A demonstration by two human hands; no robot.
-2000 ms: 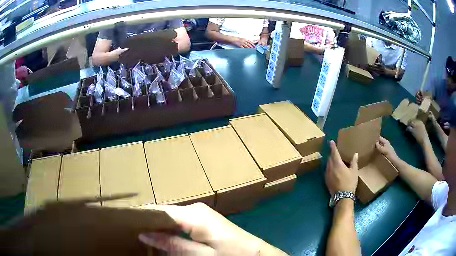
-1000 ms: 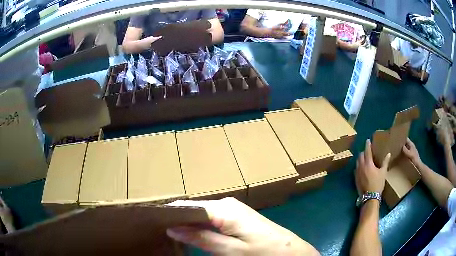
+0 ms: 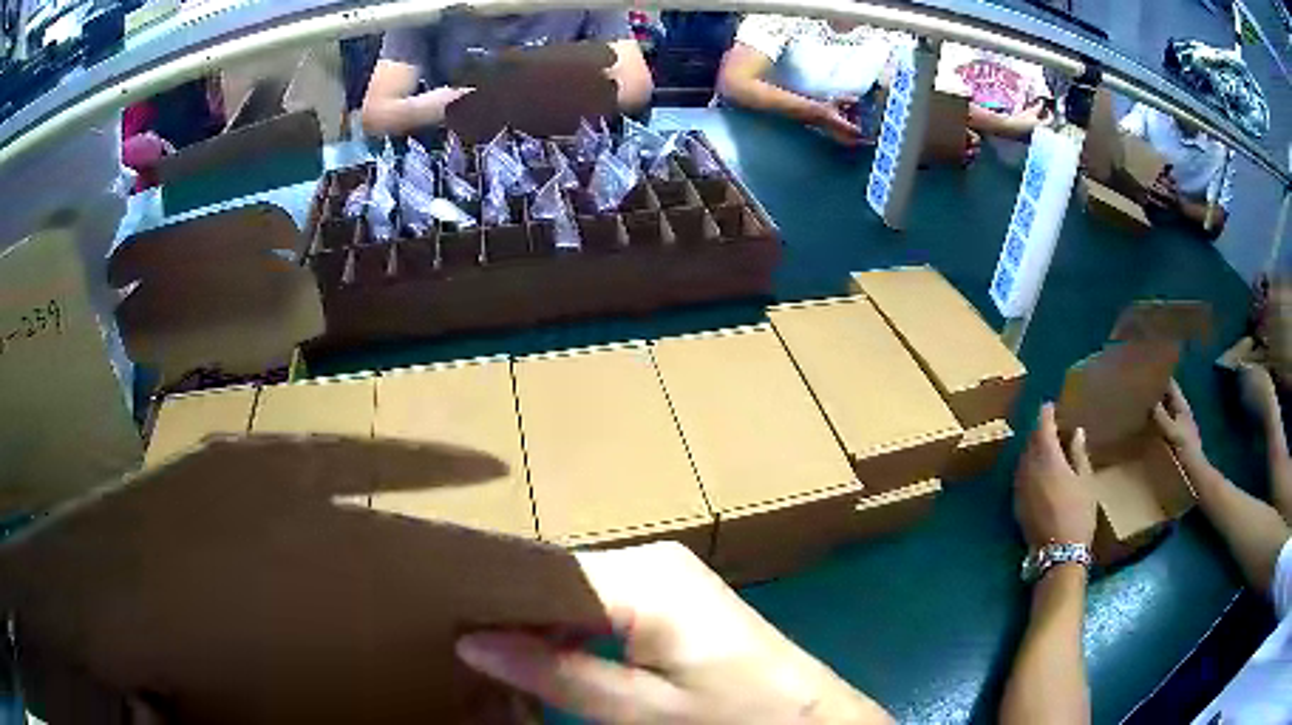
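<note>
A brown cardboard mailer box part, a large dark panel with a rounded flap sticking out to the right, fills the lower left close to the camera. My right hand grips its right edge, thumb and fingers on either side. The lower part of the box is cut off by the picture's bottom edge. My left hand is not in view.
Finished tan mailer boxes stand in a row across the green bench. Beyond is a partitioned carton with clear bagged items. An open carton and marked sheet are left. At right, another person's hands hold an open box.
The panel's rounded flap has come up into view over the left boxes, and the panel stands higher. My right hand still grips it. The view has shifted, first clearly leftward, then slightly.
</note>
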